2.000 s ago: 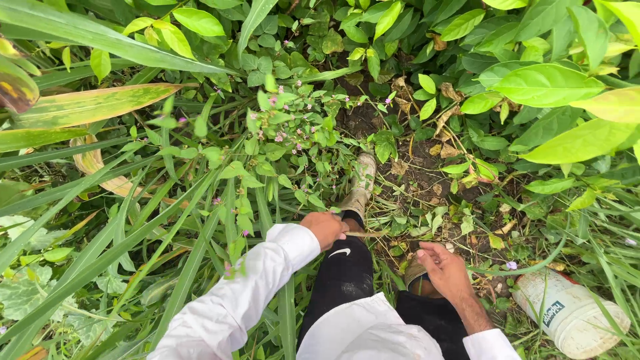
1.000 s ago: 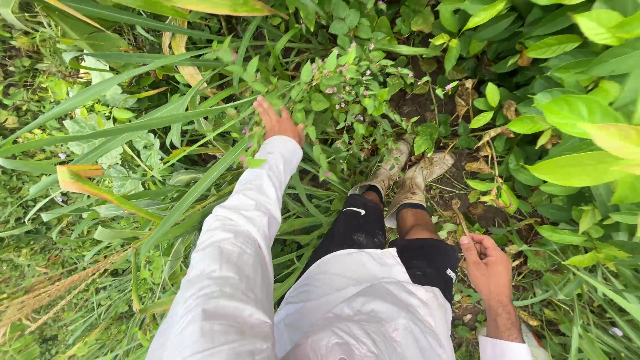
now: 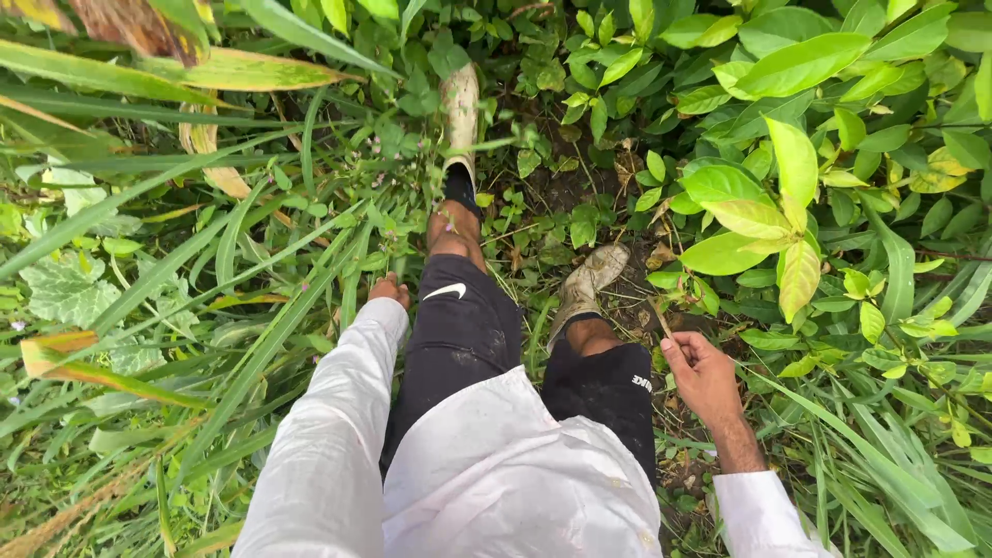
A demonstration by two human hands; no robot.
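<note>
Beside my left thigh, my left hand (image 3: 390,291) is curled among grass blades and thin weed stems; whether its fingers grip a stem cannot be made out. The weeds (image 3: 387,167) with small pink flowers stand just beyond it. My right hand (image 3: 701,372) is out to the right of my right knee, with a thin brown stick (image 3: 661,319) pinched between thumb and fingers and its free end pointing forward. Only part of the stick shows.
Broad-leaved green bushes (image 3: 798,70) crowd the right side, and long grass blades (image 3: 256,341) fill the left. My left boot (image 3: 460,112) is forward among low weeds; my right boot (image 3: 593,275) rests on soil with dry leaves. A large lobed leaf (image 3: 70,288) lies at far left.
My left hand has come down from the weeds to beside my left thigh. My left foot has stepped forward, apart from the right. The stick stays in my right hand since one second ago.
</note>
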